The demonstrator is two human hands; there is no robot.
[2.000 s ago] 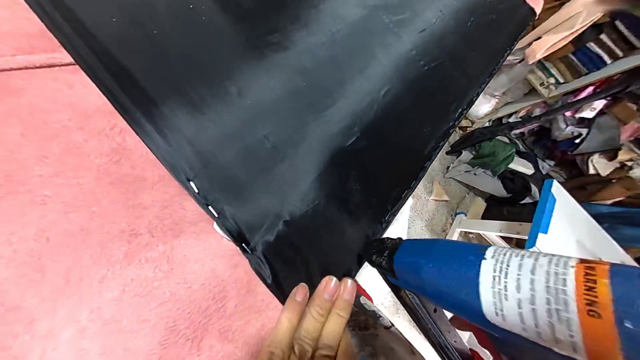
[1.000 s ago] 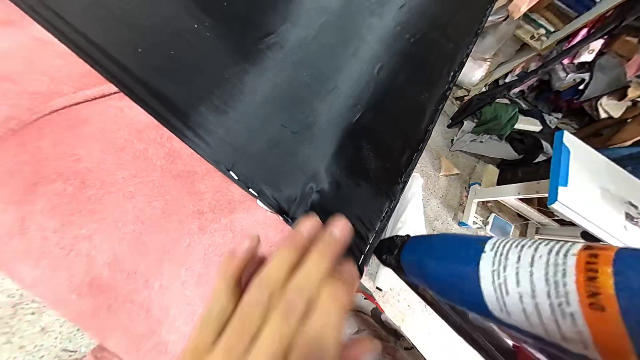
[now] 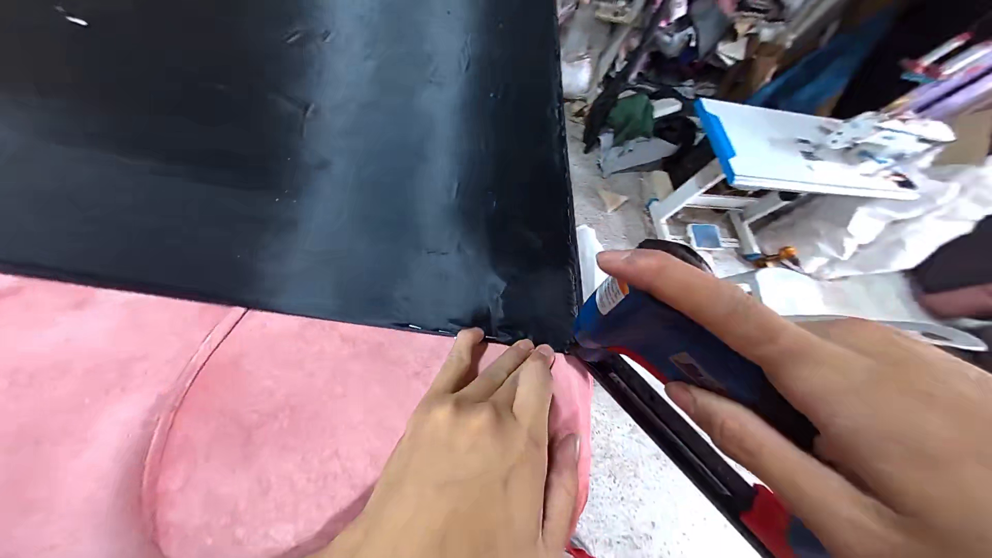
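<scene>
A black fabric dust cover [image 3: 387, 170] spreads over the underside of a piece of furniture upholstered in pink fabric [image 3: 294, 434], with staples along its lower edge. My left hand [image 3: 480, 434] rests on the pink fabric, fingertips pressing that edge near the corner. My right hand [image 3: 837, 403] grips a blue and black staple gun [image 3: 682, 341], whose nose is at the cover's corner, right of my left fingertips. Whether the nose touches the cover cannot be told. A long black magazine with a red part runs down to the lower right.
Right of the furniture, a sewing machine [image 3: 876, 139] sits on a white table with blue edging [image 3: 821, 174]. Piled fabric scraps [image 3: 635, 116] lie on the floor behind. White sheeting [image 3: 845, 225] lies beyond the table's legs.
The view has turned and shifted strongly. My left hand, blurred over the corner a second ago, now lies with its fingertips on the edge. My right hand has come into view on the staple gun.
</scene>
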